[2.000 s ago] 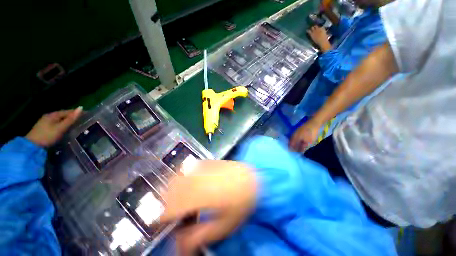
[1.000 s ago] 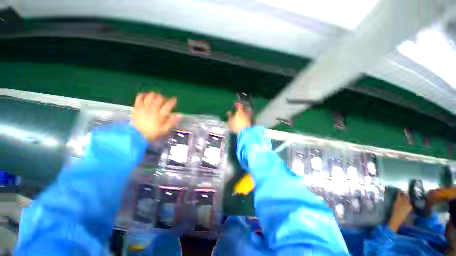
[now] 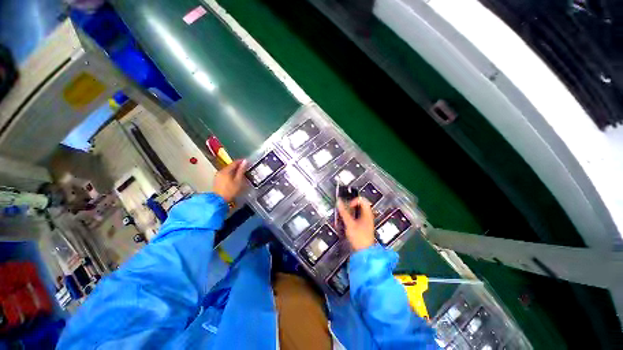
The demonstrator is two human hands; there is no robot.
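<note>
A clear blister tray (image 3: 309, 179) lies on the green bench in front of me. It holds several phone housings in two rows, such as a dark-rimmed one (image 3: 319, 245) with a pale inside. My left hand (image 3: 230, 180) is at the tray's left edge, fingers on the rim; I cannot tell how firmly it holds. My right hand (image 3: 356, 217) is over the right part of the tray and grips a small dark phone housing (image 3: 348, 194) at its fingertips. That housing is partly hidden by the fingers.
A yellow glue gun (image 3: 414, 294) lies right of the tray, partly behind my right sleeve. A second filled tray (image 3: 471, 320) is at the lower right. A pink slip (image 3: 195, 15) is on the bench. A large cream machine (image 3: 102, 171) stands left. A metal upright (image 3: 519, 251) crosses the belt.
The view has turned. My right hand has come back from the belt area to over the tray with a dark housing. My left hand has moved from the tray's far edge to its left edge.
</note>
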